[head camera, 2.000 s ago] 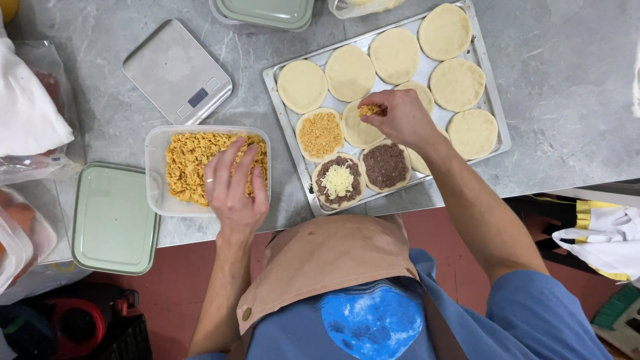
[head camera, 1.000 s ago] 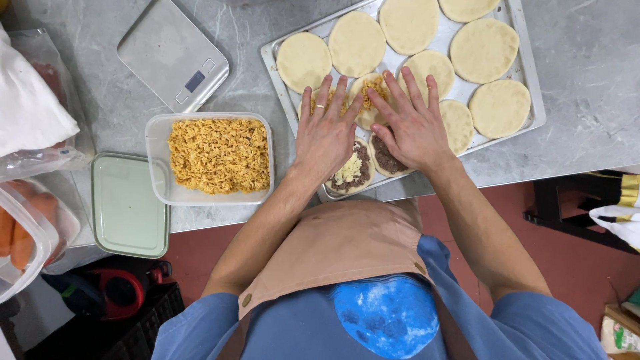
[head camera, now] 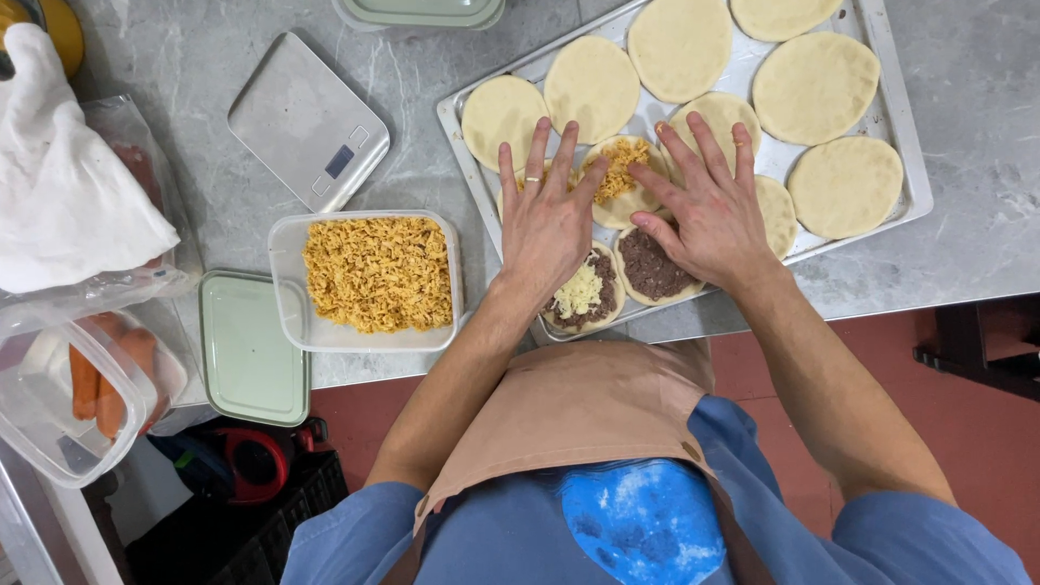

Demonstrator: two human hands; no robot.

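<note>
On a metal baking tray [head camera: 910, 154] lie several flat dough rounds [head camera: 845, 187]. My left hand [head camera: 548, 211], a ring on one finger, is spread over a topped round near the tray's left side, hiding most of it. My right hand [head camera: 711, 203] is spread just beside it, fingertips over neighbouring rounds, with orange bits stuck to some fingers. Between the hands, shredded orange filling [head camera: 621, 166] sits on a round, touched by the fingers. Nearer me are a round with dark ground filling [head camera: 650, 264] and one with dark filling and grated cheese [head camera: 578, 291].
Left of the tray stands a clear plastic container [head camera: 366, 340] of shredded orange filling, beside a green lid [head camera: 256, 349] and a digital kitchen scale [head camera: 309, 122]. A white cloth [head camera: 73, 171] and a container with sausages [head camera: 122, 382] are at far left. Another green-lidded container [head camera: 422, 10] stands at the back.
My left hand has moved from the filling container to the tray. My right hand earlier held a pinch of orange filling; that hand is now spread, and filling lies on the middle round.
</note>
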